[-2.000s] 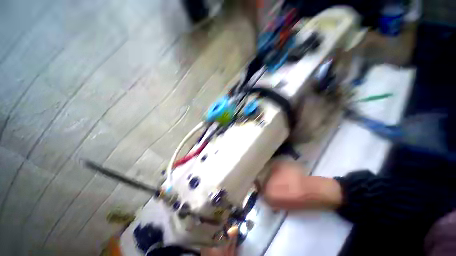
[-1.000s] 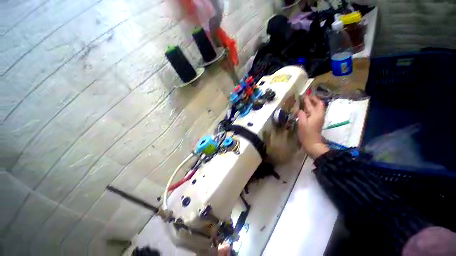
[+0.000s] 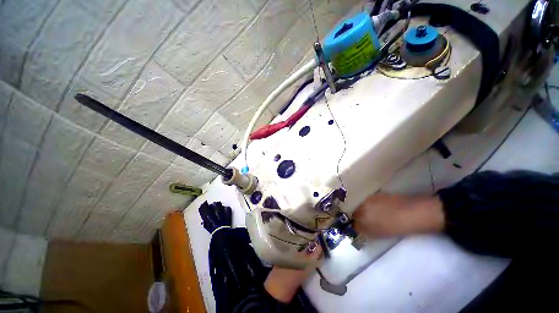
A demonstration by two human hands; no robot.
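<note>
The cream-white sewing machine head (image 3: 392, 128) fills the middle and upper right. My right hand (image 3: 395, 215) is blurred, close to the right side of the lit needle area (image 3: 336, 237). Its fingertips are not clear. My left hand (image 3: 287, 281) reaches in from below on the left side of the needle area, with its fingers mostly hidden by the machine head. Whether either hand holds anything cannot be told. A black strip bundle (image 3: 216, 215) with a pale tie lies left of the machine head, beside my left sleeve.
A black rod (image 3: 147, 133) sticks out from the machine head towards the brick-patterned wall (image 3: 202, 73). A blue-green cylinder (image 3: 352, 47) and a blue knob (image 3: 422, 40) sit on top. Orange tape (image 3: 181, 263) edges the table's left end. A small yellow-green tool (image 3: 185, 189) lies by the wall.
My right hand has come back from the far end of the machine to the needle area. The view has moved closer to the machine head, showing more of my left hand and the bundle.
</note>
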